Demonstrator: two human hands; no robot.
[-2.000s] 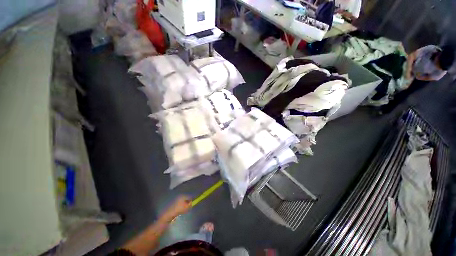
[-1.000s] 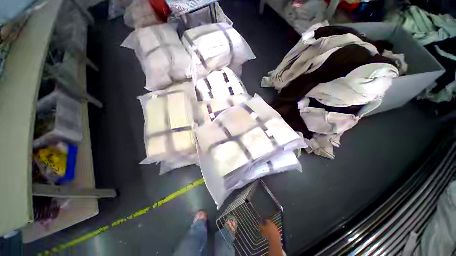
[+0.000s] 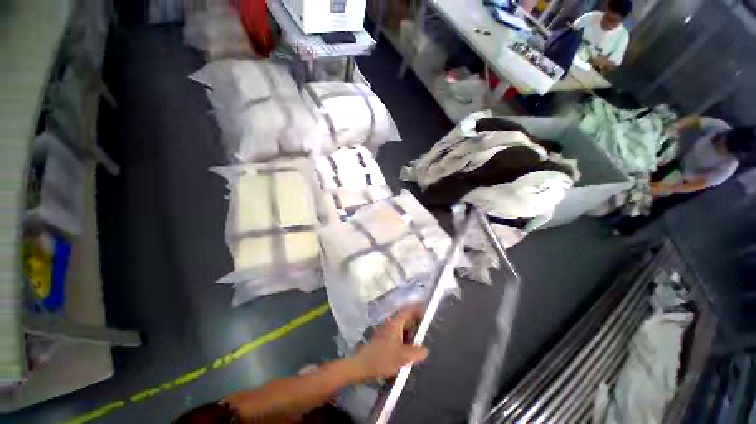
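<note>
My left hand (image 3: pixel 390 346) reaches in from the lower left and is closed around a thin pale bar of a metal frame (image 3: pixel 431 305). The frame is tilted, with its top corner up in front of the cloth heap; its lower part is blurred and cut off by the bottom edge. My right hand is not in view. Bagged curtains (image 3: pixel 385 252), clear-plastic banded bundles, lie on the floor just behind and left of the frame.
A grey bin (image 3: pixel 593 178) with beige and dark brown cloth (image 3: pixel 530 195) spilling out stands beyond. A slatted metal rack (image 3: pixel 572 352) bearing pale cloth is at right. Shelving (image 3: pixel 75 306) is at left. Two persons (image 3: pixel 603 37) (image 3: pixel 705 157) are at the back right.
The metal frame, low on the floor near my feet before, is now raised and tilted. My left hand is on it; the hand seen at the frame a second ago is gone from that spot.
</note>
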